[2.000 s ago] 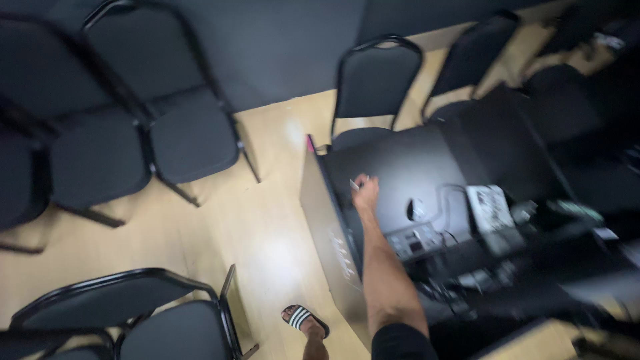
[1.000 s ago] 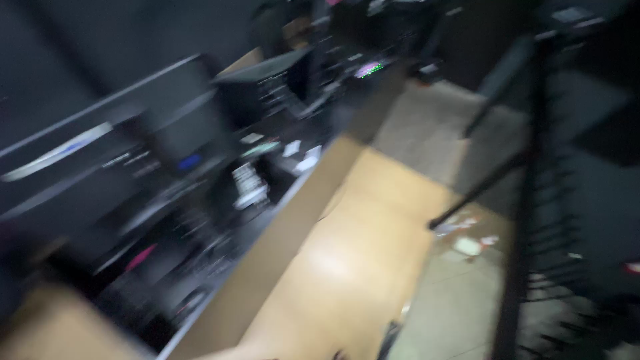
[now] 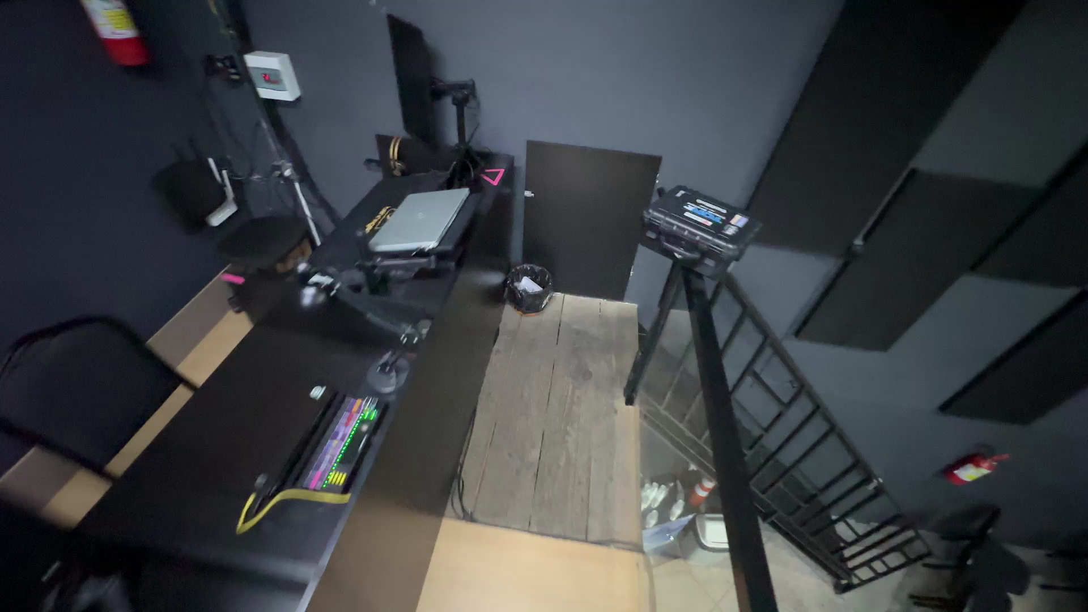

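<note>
Neither of my hands shows in the head view now. On the left, a long black desk point(image 3: 204, 425) carries a lit control console point(image 3: 344, 442) with coloured keys, and a yellow cable point(image 3: 293, 495) lies at its near end. Farther along the desk a closed silver laptop point(image 3: 422, 219) rests on a stand. A monitor point(image 3: 412, 81) on an arm rises at the desk's far end. A black hard case point(image 3: 701, 225) with stickers sits at the far end of a black metal railing point(image 3: 718, 382).
A walkway of wooden planks point(image 3: 552, 408) runs between desk and railing. A lined waste bin point(image 3: 529, 289) stands at its far end by a dark panel point(image 3: 586, 217). Beyond the railing is a drop to a lower floor. A black chair point(image 3: 93, 391) is at left.
The view has swung far round, from chairs and a desk to the walkway. An arm reaching over the desk two seconds ago is out of sight now.
</note>
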